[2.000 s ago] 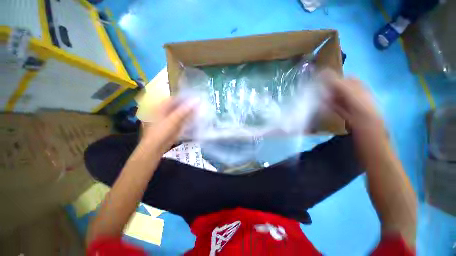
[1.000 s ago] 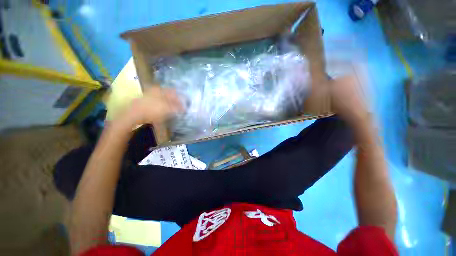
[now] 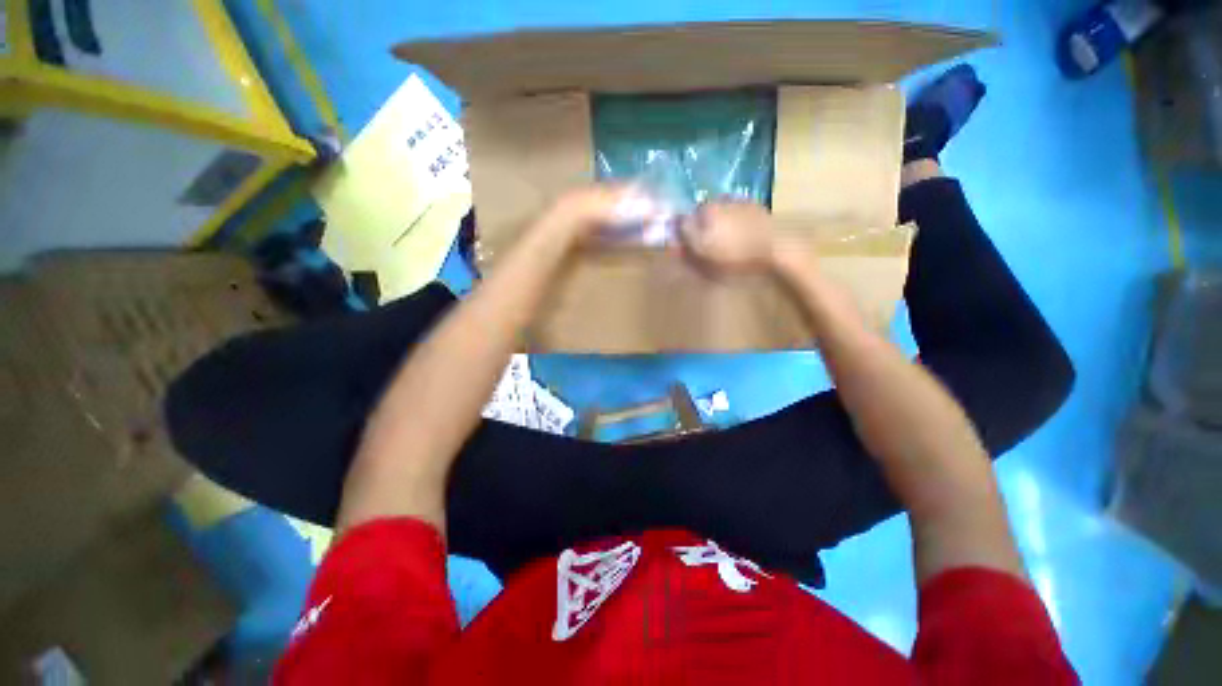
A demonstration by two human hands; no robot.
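The brown shipping carton [image 3: 513, 161] stands in front of me between my legs. Its left and right short flaps are folded inward. The far long flap stands up; the near flap [image 3: 617, 311] slopes towards me. Clear liner film [image 3: 686, 164] over green contents shows between the short flaps. My left hand [image 3: 606, 212], blurred, holds a whitish, shiny bit of film at the middle of the opening. My right hand [image 3: 728, 239] is curled right beside it at the near flap's inner edge; its fingertips are blurred and what it grips is unclear.
A yellow-edged white container [image 3: 148, 161] stands at left, brown printed cartons [image 3: 121, 362] below it. Yellow sheets [image 3: 389, 201] and printed label sheets [image 3: 525, 402] lie on the blue floor. A small wooden stool [image 3: 637, 418] is between my legs. Grey bags [image 3: 1179, 442] lie at right.
The carton's short flaps are now folded in over the liner, and the long flaps show. My hands have moved from the carton's sides to the middle of its opening.
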